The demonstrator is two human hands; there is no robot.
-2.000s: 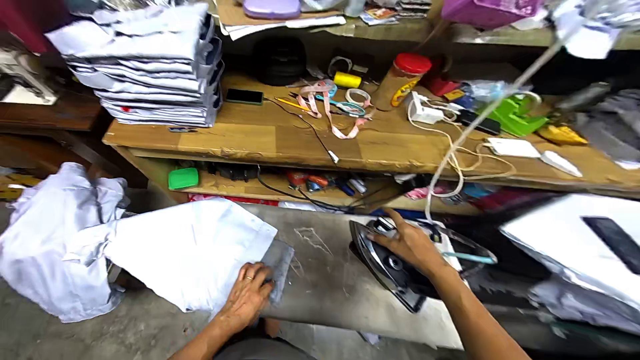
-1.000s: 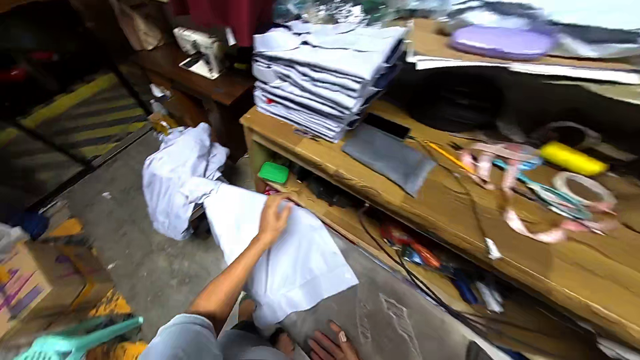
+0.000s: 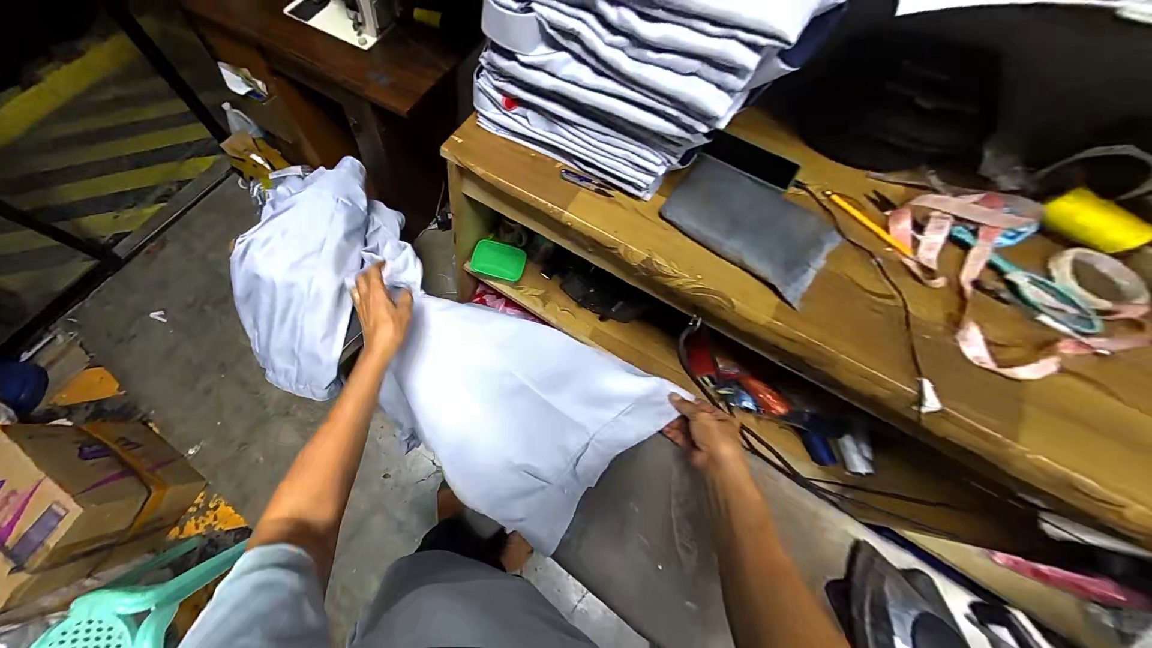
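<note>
A pale blue-white cloth garment [image 3: 513, 387] lies over a grey ironing board [image 3: 648, 531], its bulk bunched and hanging at the board's left end. My left hand [image 3: 382, 310] grips the fabric where the flat part meets the bunched part [image 3: 301, 279]. At the right hem, my right hand [image 3: 706, 427] pinches the corner between thumb and fingers. An electric iron [image 3: 900, 598] rests at the lower right, partly cut off by the frame. A small grey cloth [image 3: 751, 225] lies on the wooden table beside a black phone [image 3: 751, 160].
A stack of folded garments [image 3: 621, 81] stands on the wooden table [image 3: 999, 423]. Tape measure [image 3: 976, 261], scissors [image 3: 1044, 288], pencil [image 3: 868, 223] and yellow thread spool [image 3: 1098, 220] lie right. Cables run along the lower shelf. A cardboard box [image 3: 90, 504] and green plastic chair [image 3: 135, 603] are lower left.
My right hand has left the iron and now holds the hem. My left hand has moved left along the garment. The grey cloth, earlier under my left hand, lies on the table. The view has swung left.
</note>
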